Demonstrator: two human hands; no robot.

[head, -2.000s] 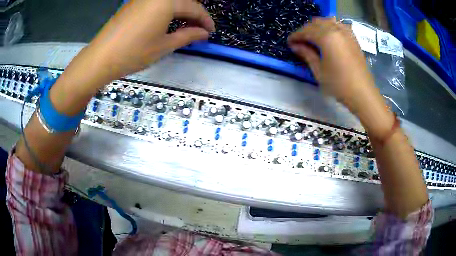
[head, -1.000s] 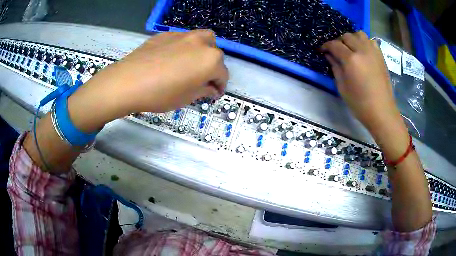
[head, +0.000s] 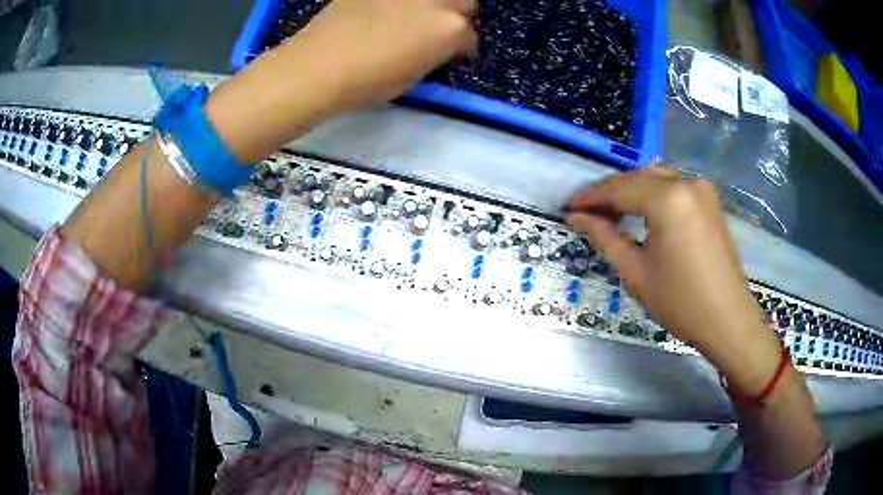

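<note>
A circuit board panel (head: 455,256) runs in a long row across the view, with upright capacitors and pairs of blue discs on it. Beyond it is the blue component bin (head: 542,121), heaped with black components (head: 571,58). My left hand (head: 402,43) is over the bin, fingers bent down at its heap and cut by the top edge; whether it holds a part cannot be seen. My right hand (head: 668,237) is over the panel's far edge, right of centre, with thumb and forefinger pinched at a small black component (head: 568,208).
Smooth metal rails (head: 387,334) border the panel. A clear bag with white labels (head: 721,126) lies right of the bin. Another blue bin with a yellow item (head: 837,92) is at the far right. A blue strap (head: 198,140) with a thin cord is on my left wrist.
My left hand has gone from over the boards back up to the bin. My right hand has left the bin and come down to the panel's far edge. The view has shifted slightly.
</note>
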